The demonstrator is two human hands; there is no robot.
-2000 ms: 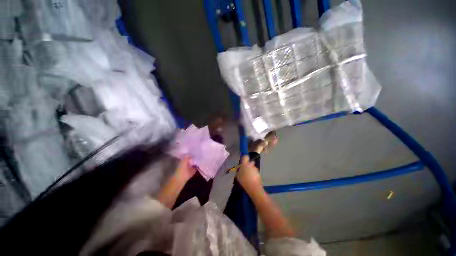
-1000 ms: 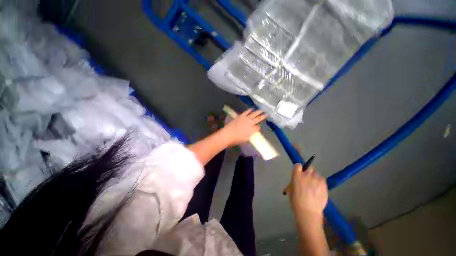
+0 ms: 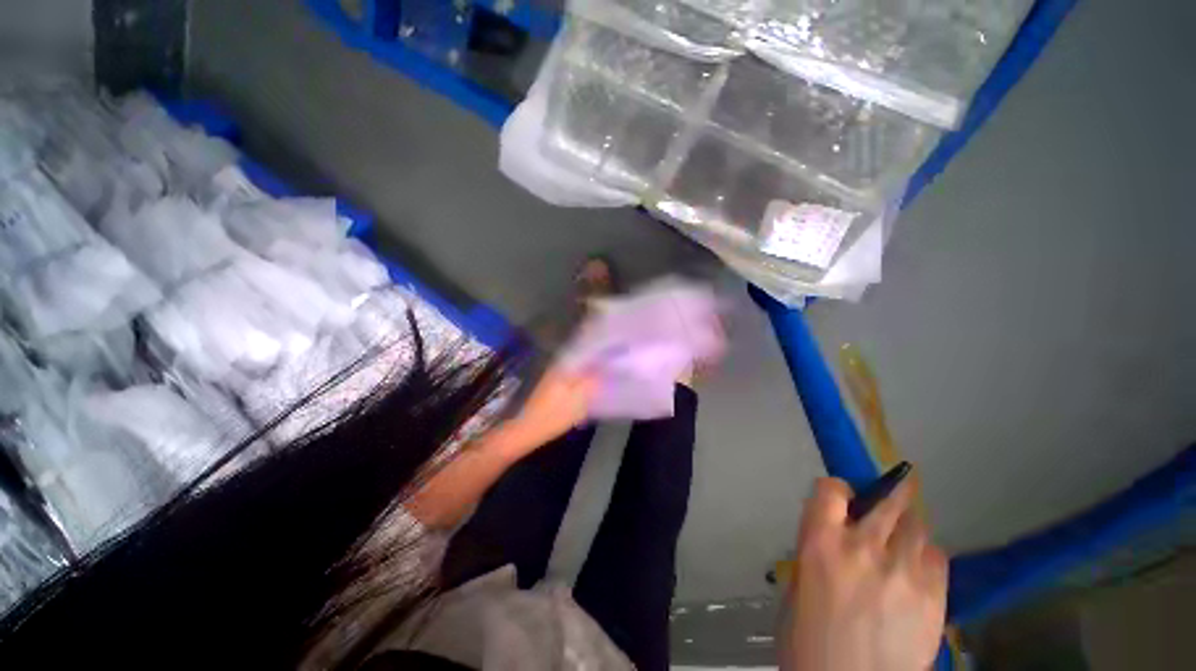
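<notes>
Pink-lilac forms [image 3: 649,351], blurred, are held at their near left edge by my left hand [image 3: 561,400], in front of my legs. My right hand [image 3: 866,577] is at the lower right, over the trolley's blue tube, with its fingers closed round a dark-tipped pen [image 3: 879,490]. A wrapped tray pack [image 3: 735,144], clear and gridded, lies on the blue trolley [image 3: 826,393] at the top, beyond both hands. A white label [image 3: 805,233] with faint print is on its near corner. The print on the forms cannot be read.
Many white-wrapped packs [image 3: 197,302] are stacked on a blue base [image 3: 433,302] at the left. Dark hair hangs across the lower left. Grey floor [image 3: 341,144] shows between the stack and the trolley. Blue tubing curves in at the lower right.
The forms, edge-on a second ago, now show their pink faces. The left hand has moved back and left from the tray pack; the right hand is lower and nearer. The tray pack looks larger.
</notes>
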